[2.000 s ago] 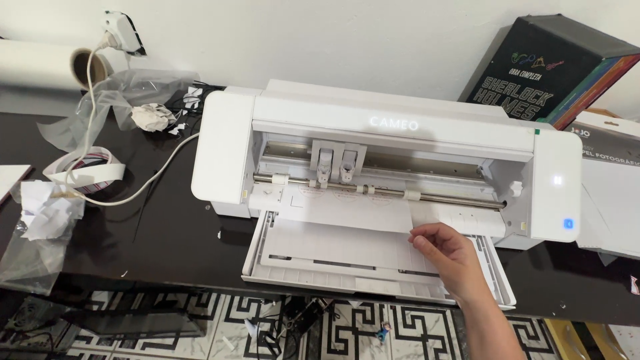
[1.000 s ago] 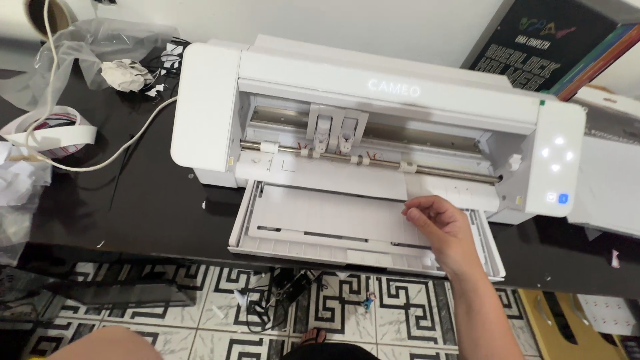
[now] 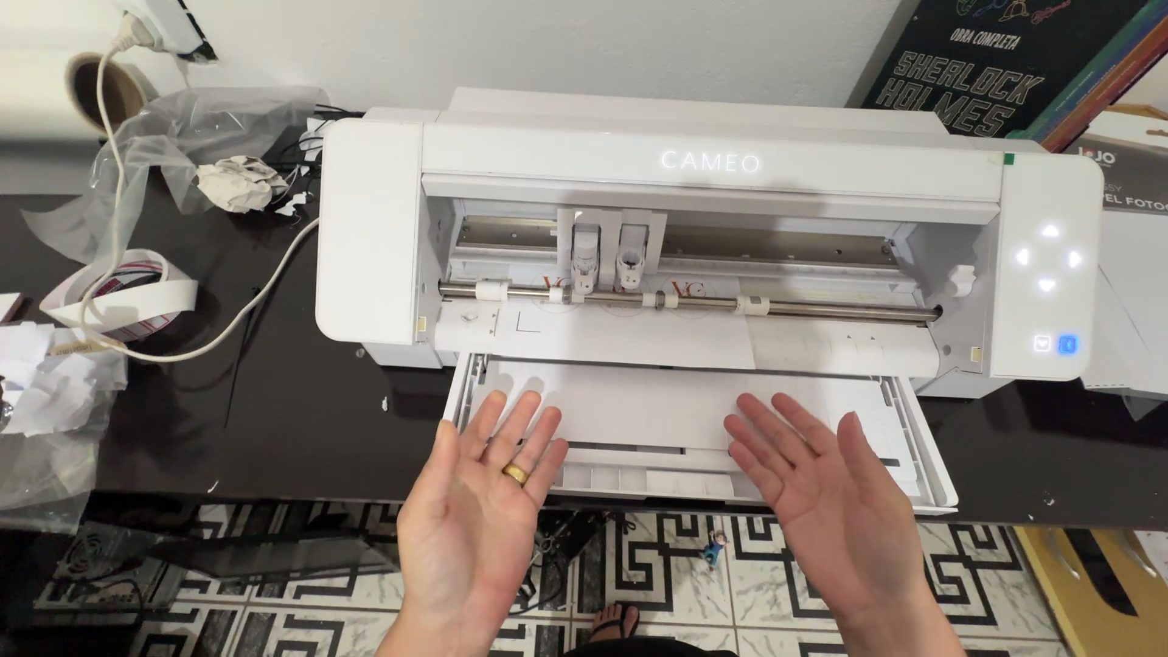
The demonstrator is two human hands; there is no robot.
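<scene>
Both of my hands are held palm up over the front tray of a white Cameo cutting machine (image 3: 712, 162). My left hand (image 3: 493, 502), with a gold ring on one finger, is at the tray's left part, fingers spread and holding nothing. My right hand (image 3: 821, 502) is at the tray's right part, also spread and with nothing in it. Between and beyond them, a printed paper sheet (image 3: 639, 336) lies under the roller bar (image 3: 803, 308), below the tool carriage (image 3: 610, 251). The pulled-out tray (image 3: 931, 465) is partly hidden by my hands.
Left of the machine lie a white cable (image 3: 219, 342), a tape roll (image 3: 137, 297), crumpled paper (image 3: 239, 184), paper scraps (image 3: 55, 379) and clear plastic (image 3: 214, 128). A book box (image 3: 958, 78) leans at the back right. Below is the dark table's front edge (image 3: 274, 497).
My right hand has let go of the paper sheet's edge and turned palm up. My left hand, not visible two seconds ago, is now over the tray. The sheet has gone farther into the machine.
</scene>
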